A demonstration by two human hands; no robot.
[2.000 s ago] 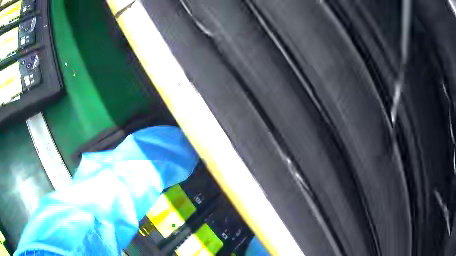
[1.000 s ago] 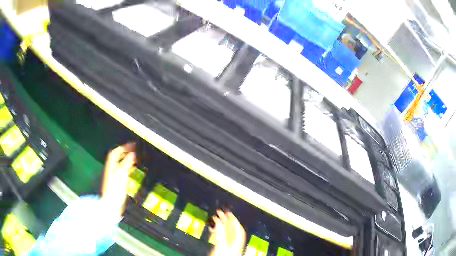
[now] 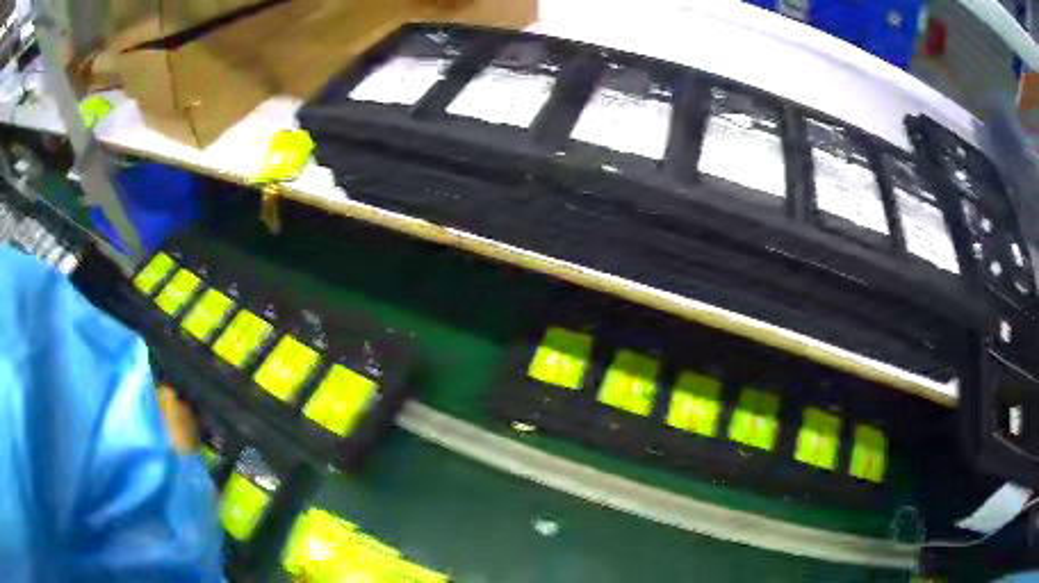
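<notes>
My left hand shows only as a small patch of skin past the blue sleeve at the left edge; its fingers are hidden. My right hand is out of the picture; a bit of blue shows at the bottom right corner. One long black tray lies under the shelf edge with yellow-green film-backed parts on its phones. A second such tray lies at the left. Part of another tray with a yellow-green piece is beside my sleeve. Loose yellow-green flex parts overlap at the bottom.
The shelf's cream edge crosses above the bench. It holds stacked black trays with white-labelled batteries, a brown cardboard box and a yellow-green part hanging at its edge. A metal strip crosses the mat. A white slip and cable are at right.
The view has swung left and back, showing the left tray and cardboard box. Both hands have left the tray under the shelf; my left arm is now at the left edge.
</notes>
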